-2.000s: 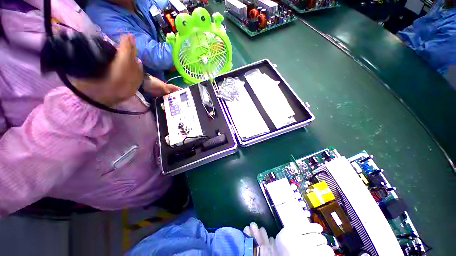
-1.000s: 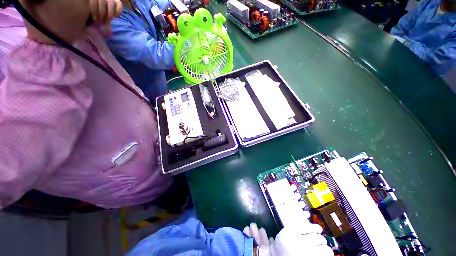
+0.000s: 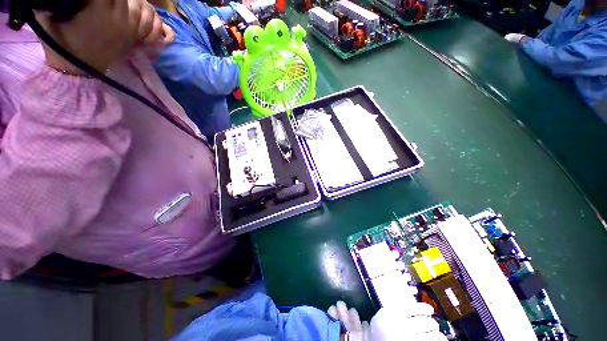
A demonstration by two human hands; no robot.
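Note:
A large green circuit board [image 3: 376,234] lies on the green bench at the lower right, cut off by the bottom edge. It carries a long white heatsink bar [image 3: 480,273], a yellow-taped block [image 3: 431,265] and a pale flat piece [image 3: 383,266] along its left side. My left hand [image 3: 406,324], in a white glove, lies at the board's lower left, over the lower end of the pale piece. Its lower part is cut off, and whether it grips anything is hidden. White glove fingers also show beside my blue cuff; their shape is unclear. No separate right hand can be made out.
An open silver-edged case [image 3: 319,193] with black foam, a white device and papers stands left of the board. A green frog-shaped fan [image 3: 278,76] stands behind it. A person in pink [image 3: 126,193] is close on the left. Blue-sleeved workers and more boards [image 3: 349,33] are farther back.
The whole view has shifted slightly, with the case and fan lower in the picture. The neighbour's hand with the black device has moved up, away from the case. My gloved hand stays at the board.

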